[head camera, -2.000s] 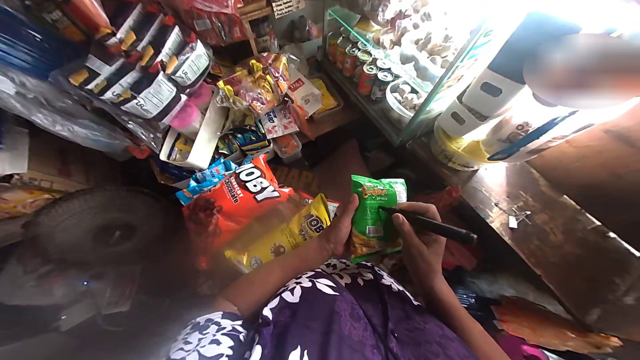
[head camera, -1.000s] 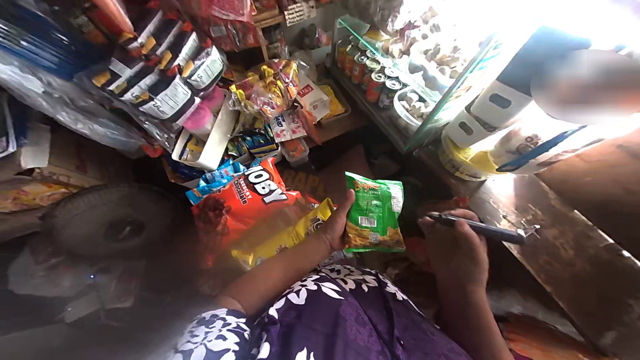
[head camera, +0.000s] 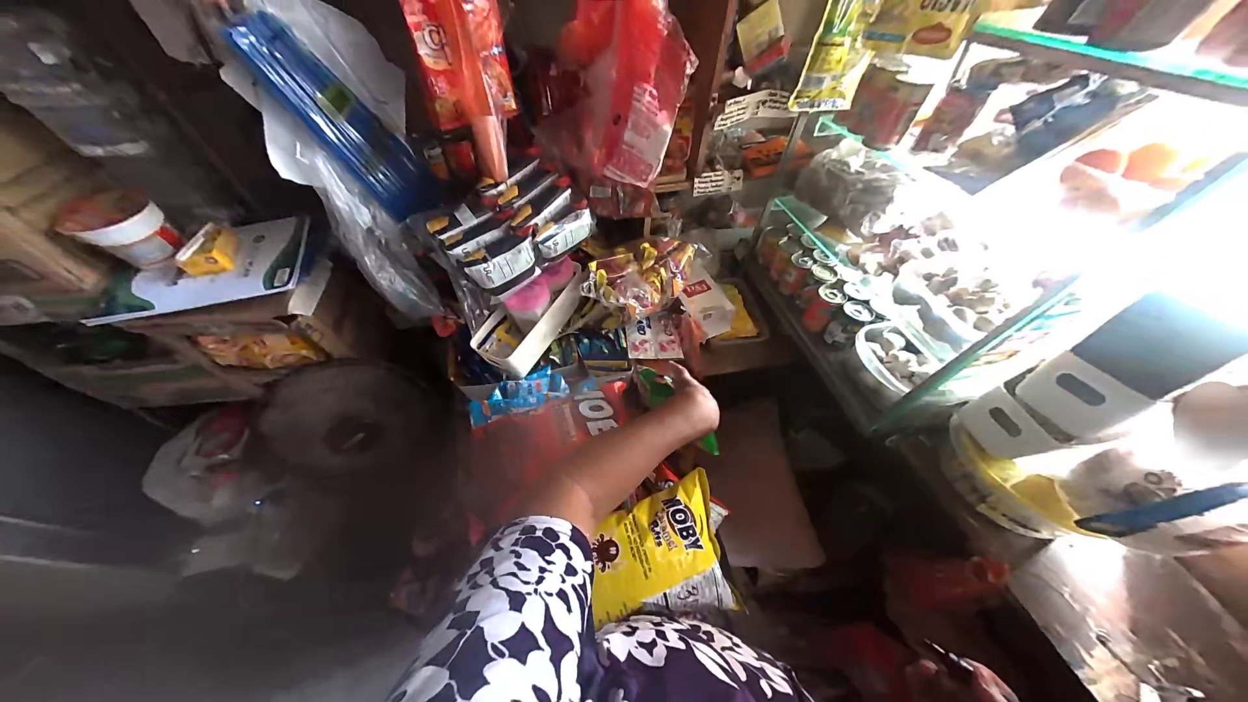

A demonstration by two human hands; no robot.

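My left hand (head camera: 690,402) reaches forward at the centre, with the green snack packet (head camera: 710,441) in it, mostly hidden by the hand and wrist. The packet is among the snack bags beside a red Moby bag (head camera: 597,408). Below my forearm lies a yellow Moby bag (head camera: 663,546). My right hand (head camera: 960,680) is low at the bottom right edge, dim and partly cut off, with its fingers around a dark marker (head camera: 948,657).
A white box (head camera: 526,336), candy bags (head camera: 643,278) and hanging black pouches (head camera: 502,258) stand ahead. To the right is a glass case (head camera: 985,361) with cans and bowls. A round fan (head camera: 341,429) stands left; a wooden bench (head camera: 1102,604) is lower right.
My left hand has moved forward with the green packet, from in front of my body to the snack bags. My right hand has dropped lower with the marker. The view has shifted.
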